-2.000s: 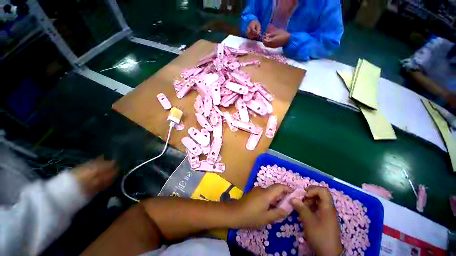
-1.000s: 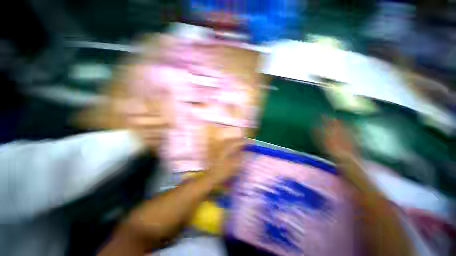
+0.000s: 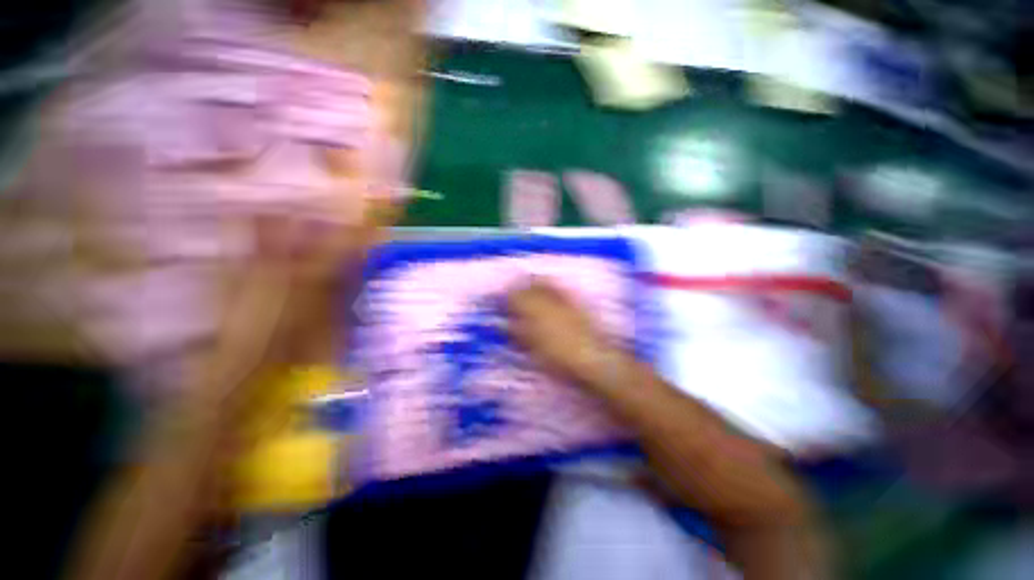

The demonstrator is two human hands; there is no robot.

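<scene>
The view is strongly blurred. The blue tray (image 3: 499,245) lies in front of me, with many small pale pink button caps (image 3: 420,306) in it. My right hand (image 3: 556,323) is over the caps in the tray; its fingers are too blurred to tell if they hold one. My left hand (image 3: 289,255) is at the near right side of the pile of pink housings (image 3: 215,125), left of the tray; its fingers blur into the pink.
The brown board (image 3: 397,102) shows beside the pile. Several pink pieces (image 3: 531,198) lie on the green belt (image 3: 488,136) beyond the tray. A white sheet with red print (image 3: 737,340) is right of the tray. A yellow printed carton (image 3: 284,453) is at its left. Cream sheets (image 3: 635,74) lie at the far edge.
The view has swung right, so tray and pile sit further left. My right hand has moved from beyond the tray's right side to over the caps. The white-sleeved arm is out of view.
</scene>
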